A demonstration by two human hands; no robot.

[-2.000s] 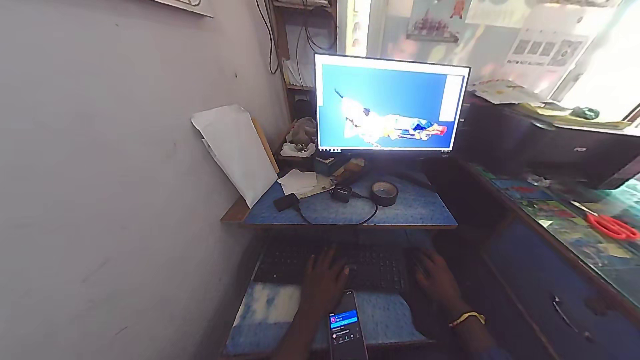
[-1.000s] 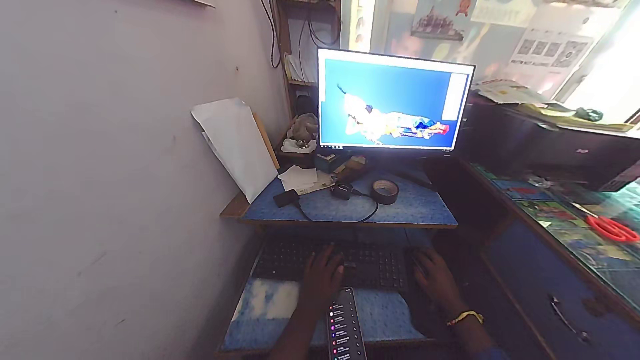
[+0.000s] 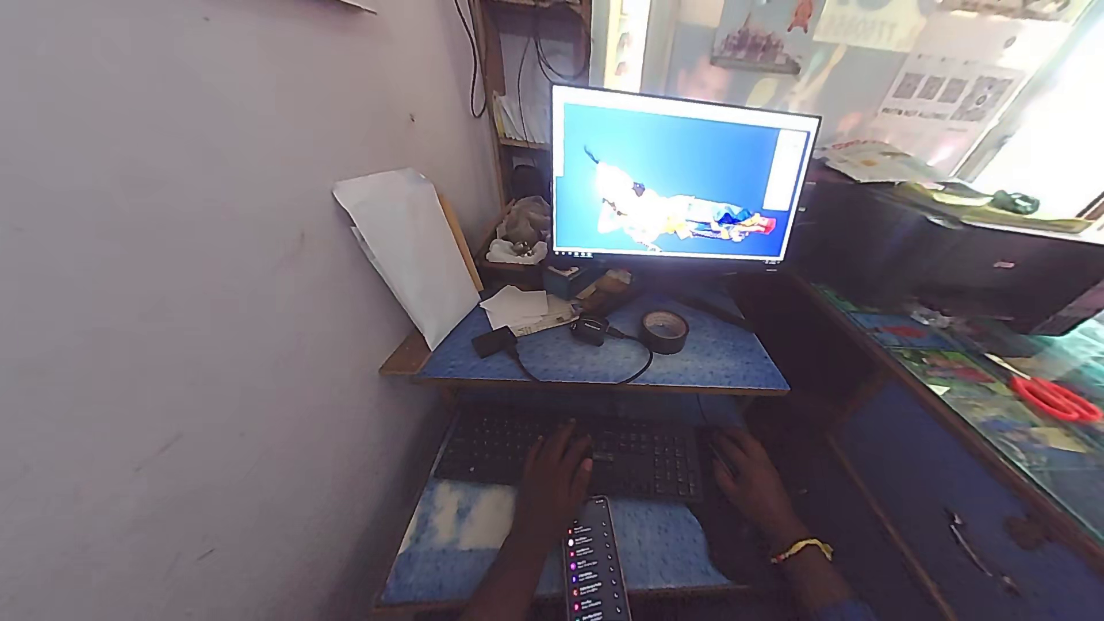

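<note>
My left hand (image 3: 556, 474) rests on the middle of a black keyboard (image 3: 492, 448), fingers apart on the keys. Just right of the keyboard, my right hand (image 3: 750, 479) lies over a dark computer mouse (image 3: 723, 453), mostly hidden beneath the fingers; a yellow band circles that wrist. A smartphone (image 3: 595, 561) with a lit list on its screen lies on the blue keyboard tray (image 3: 655, 543), beside my left forearm. Above, a monitor (image 3: 681, 172) shows an image editing window with a sideways picture of a figure on blue.
On the blue upper shelf (image 3: 578, 366) are a roll of tape (image 3: 664, 332), a black cable with connectors (image 3: 589, 329) and papers (image 3: 515, 306). A white envelope (image 3: 414, 250) leans at the left wall. A black printer (image 3: 931, 241) and red-handled scissors (image 3: 1056, 399) are at right.
The phone's screen has changed from a view with a blue panel to a list. Both hands have stayed at the keyboard and mouse.
</note>
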